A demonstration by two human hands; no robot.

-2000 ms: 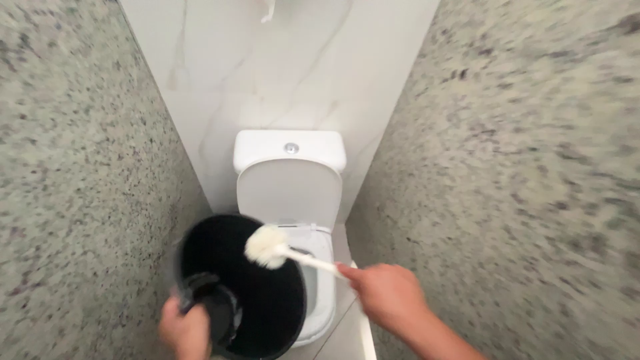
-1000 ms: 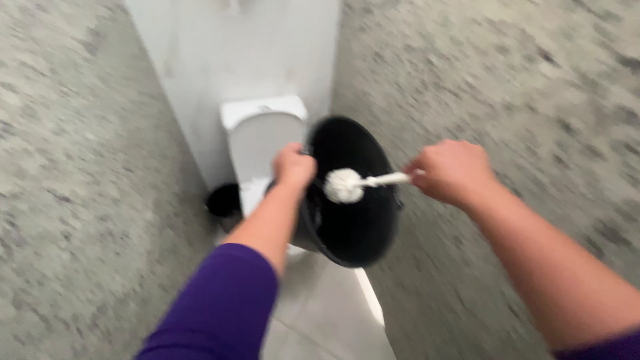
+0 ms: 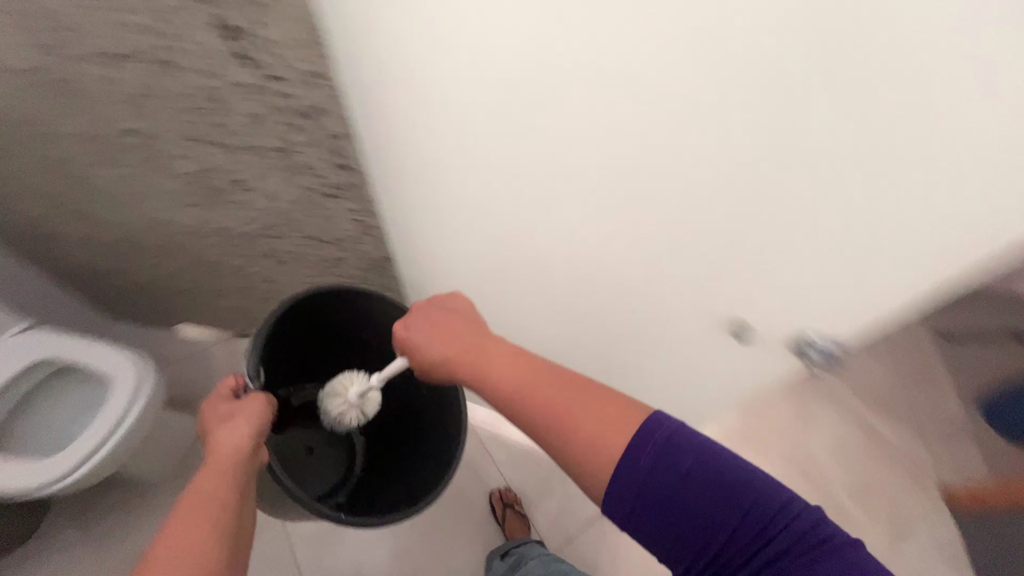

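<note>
My left hand (image 3: pixel 236 420) grips the left rim of a black plastic bucket (image 3: pixel 460 448), whose open top faces up toward me. Something dark lies inside near the hand, its shape hard to make out. In my right hand (image 3: pixel 444 336) is the handle of a white toilet brush (image 3: pixel 350 399). The round bristle head hangs over the mouth of the bucket. My right fist covers most of the handle.
A white toilet bowl (image 3: pixel 132 404) with its seat down stands at the left. A speckled stone partition (image 3: pixel 184 160) rises behind the bucket, beside a large white door (image 3: pixel 624 200) with a metal knob (image 3: pixel 816 352). One sandaled foot (image 3: pixel 510 512) shows on the tiled floor.
The view has swung right, from the toilet to the white door. Both hands have carried the bucket and brush away from the toilet. The brush head remains over the bucket's mouth.
</note>
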